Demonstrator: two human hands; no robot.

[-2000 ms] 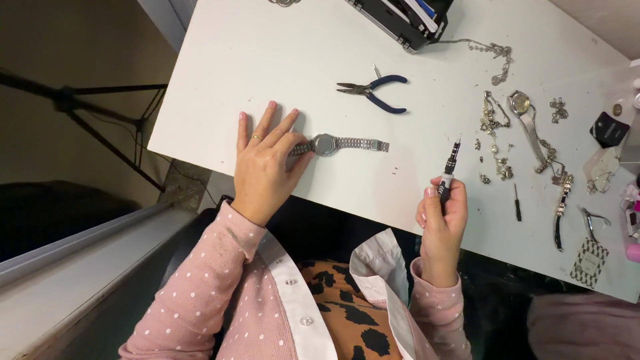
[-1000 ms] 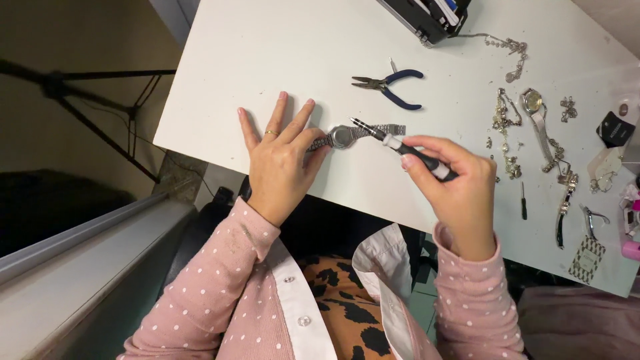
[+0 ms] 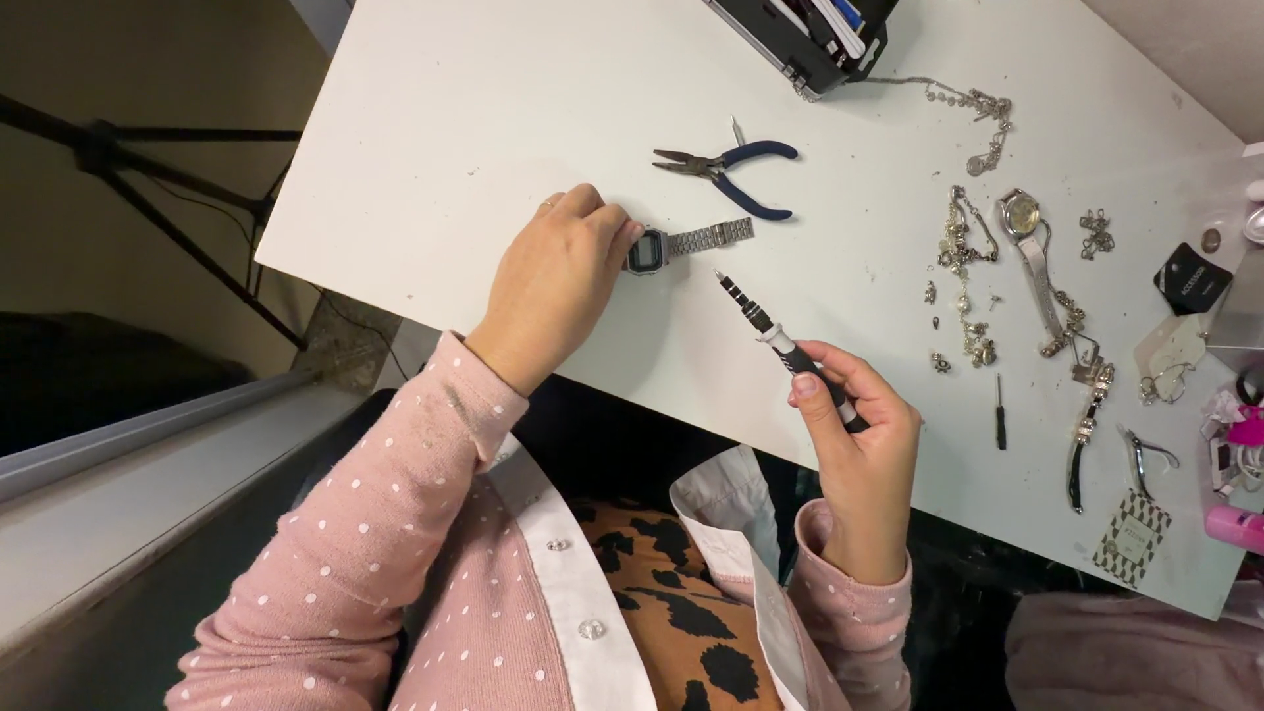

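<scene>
A digital wristwatch with a metal link band (image 3: 647,253) lies on the white table, its screen facing up. My left hand (image 3: 568,281) grips it at the left side of its case, and the fingers cover the rest of the band there. In my right hand (image 3: 854,420) is a black and grey precision screwdriver (image 3: 780,346), its tip pointing up and left, just below the band and apart from it. Pliers with dark blue handles (image 3: 726,176) lie spread above the watch, beside a small metal pin (image 3: 738,130).
A black case (image 3: 790,44) with tools stands at the top edge. At right lie a second wristwatch (image 3: 1021,214), chains and charms (image 3: 963,252), a small screwdriver (image 3: 1000,413), small nippers (image 3: 1141,459), a patterned card (image 3: 1132,538) and a black card (image 3: 1193,279). The table's front edge runs below my hands.
The screwdriver was over the watch band a second ago; my right hand has drawn it back toward me. My left hand's fingers, spread before, are now drawn together at the watch, which shows its digital face.
</scene>
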